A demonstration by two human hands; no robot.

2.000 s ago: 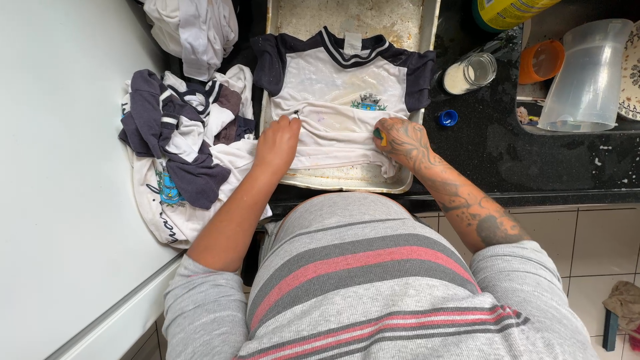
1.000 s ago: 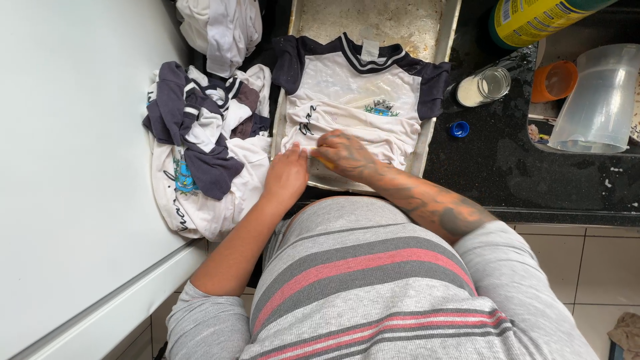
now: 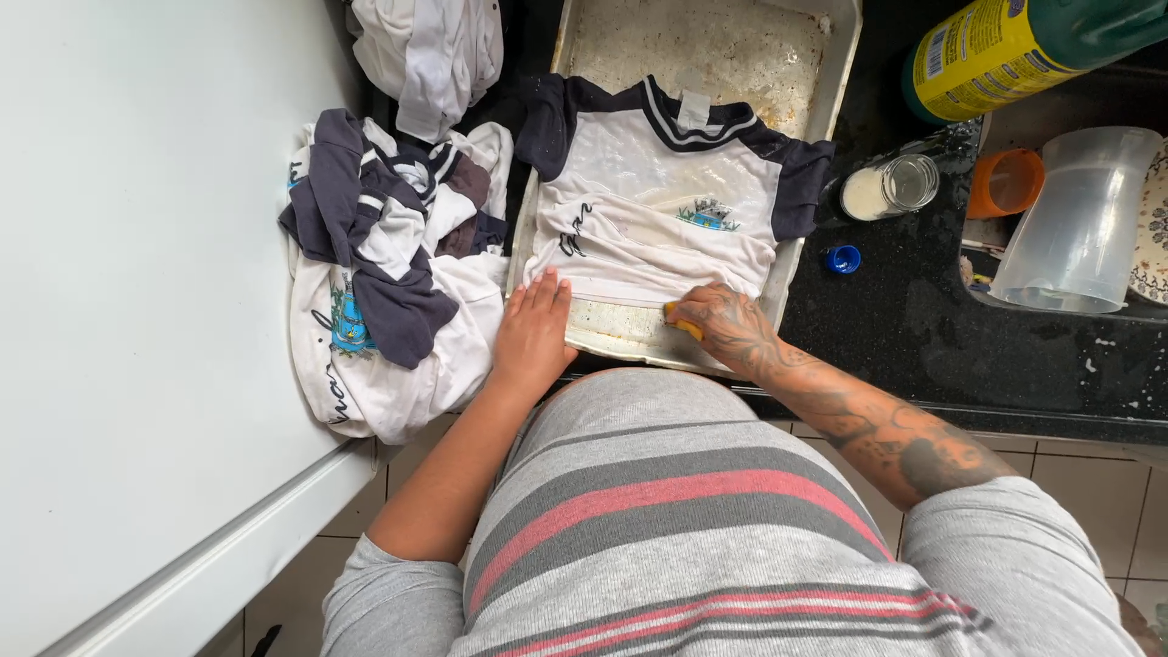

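A wet white T-shirt with dark raglan sleeves [image 3: 639, 192] lies in a worn metal baking tray [image 3: 721, 41], its lower part bunched in creases. My left hand [image 3: 536, 324] rests flat at the shirt's lower left corner and the tray's rim, fingers nearly straight, gripping nothing visible. At the shirt's lower right, my right hand [image 3: 725, 327] is closed on a small yellow sponge-like object [image 3: 684, 321], mostly hidden by the fingers. Between the hands, bare tray shows below the hem. To the left lies a heap of similar white and dark shirts [image 3: 392, 274].
On the black granite counter [image 3: 876, 347] at the right are an open glass jar of white contents [image 3: 890, 187], a blue cap [image 3: 842, 259] and a green bottle with a yellow label [image 3: 985, 59]. A clear plastic container [image 3: 1077, 219] and an orange cup [image 3: 1006, 182] are in the sink.
The shirt's hem has moved up the tray, baring metal below it. My right hand has moved rightward, away from my left hand. Lettering on the shirt, hidden two seconds ago, now shows.
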